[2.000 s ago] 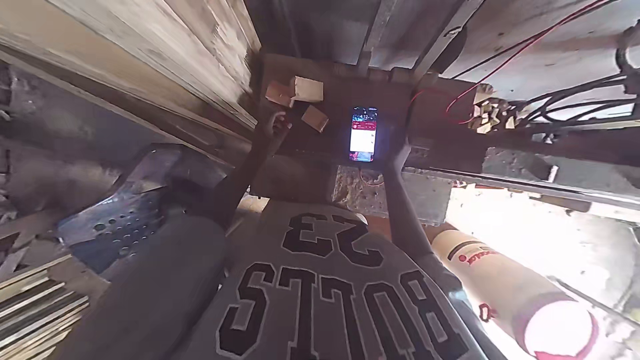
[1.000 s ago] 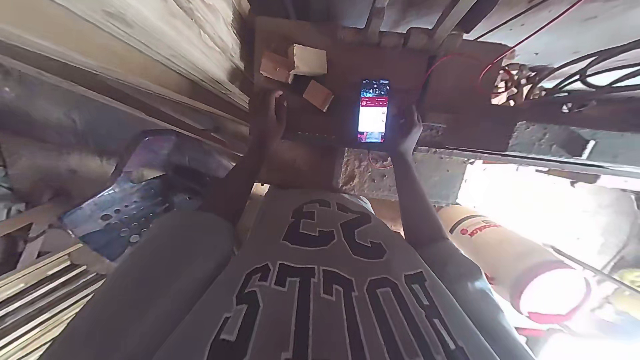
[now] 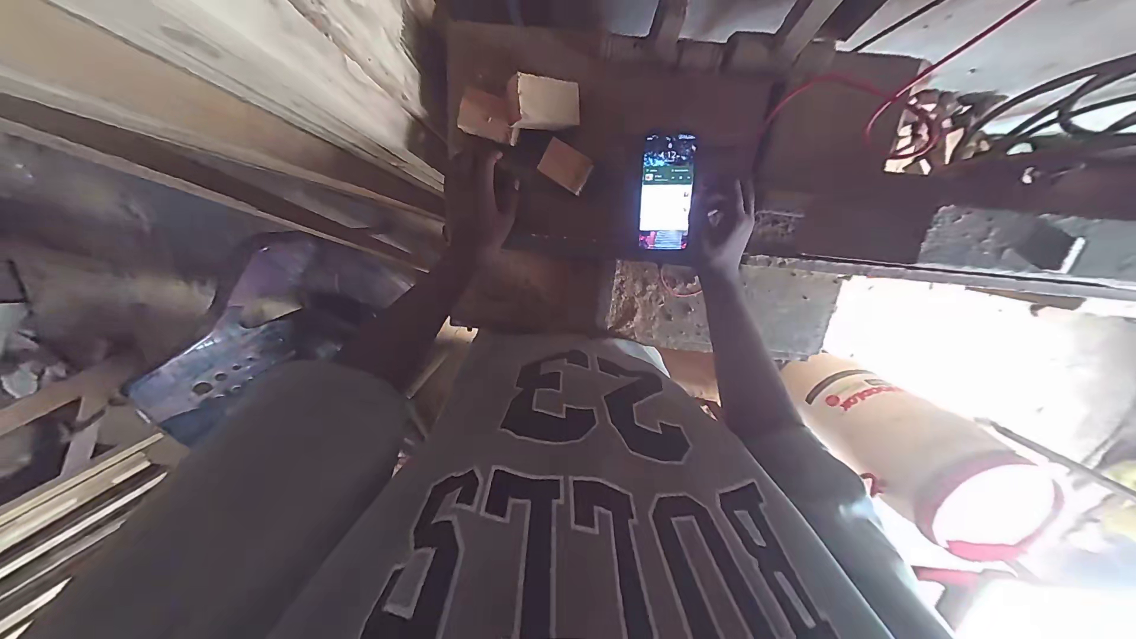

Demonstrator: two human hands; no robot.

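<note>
A lit smartphone (image 3: 666,200) lies on a dark brown wooden surface (image 3: 612,98). My right hand (image 3: 728,222) is close to the phone's right edge, fingers curled upward and apart; no grip on the phone is visible. Left of the phone, my left hand (image 3: 484,200) rests at the surface's left side with its fingers apart and nothing seen in it. Just above and right of that hand lie a pale block (image 3: 547,101), a reddish-brown block (image 3: 485,114) and a tilted brown block (image 3: 565,165), apparently wood.
Red wire (image 3: 821,80) and dark cables (image 3: 1056,111) run at upper right. Rough masonry (image 3: 772,306) borders the surface's near edge. A white cylindrical container (image 3: 905,435) lies lower right. A blue perforated plastic piece (image 3: 213,377) and stacked wooden strips (image 3: 80,524) are at left.
The band on the phone's screen has turned from red to green. The fingers of my left hand now point more upward than two seconds ago. The blocks keep their arrangement.
</note>
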